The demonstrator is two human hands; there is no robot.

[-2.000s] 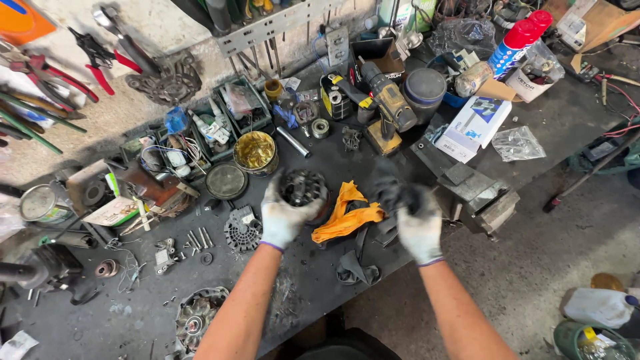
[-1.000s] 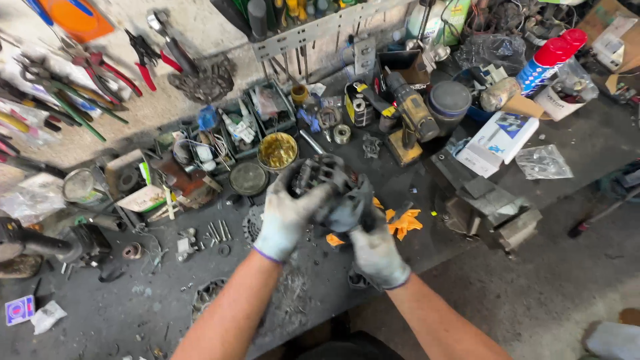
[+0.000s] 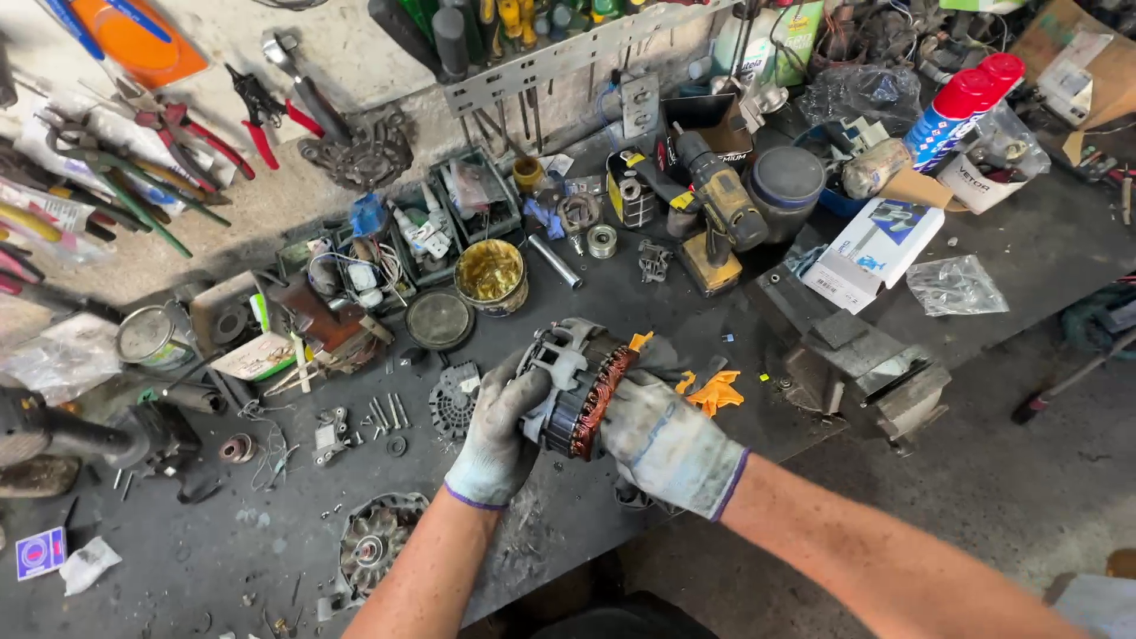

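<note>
An alternator stator with its metal end housing (image 3: 568,390) is held above the bench, its copper windings facing right. My left hand (image 3: 501,430), in a grey-white work glove, grips the housing side. My right hand (image 3: 666,435), gloved too, is at the winding side; its fingers are partly hidden, and a dark cloth shows just behind it. An orange cloth (image 3: 714,393) lies to the right. Left of my left hand rests a round slotted cover (image 3: 454,399). The other alternator half, with its rotor (image 3: 373,546), lies beside my left forearm.
A bench vise (image 3: 870,373) stands at the right bench edge. Behind are a cordless drill (image 3: 723,200), a tub of grease (image 3: 490,275), a round lid (image 3: 440,319) and a metal tube (image 3: 555,262). Loose bolts (image 3: 389,413) lie on the left. Pliers (image 3: 195,146) hang on the wall.
My hands, apart two seconds ago, have come together at the alternator housing. The dark cloth that covered part of it a second ago is now behind my right hand, and the copper windings show.
</note>
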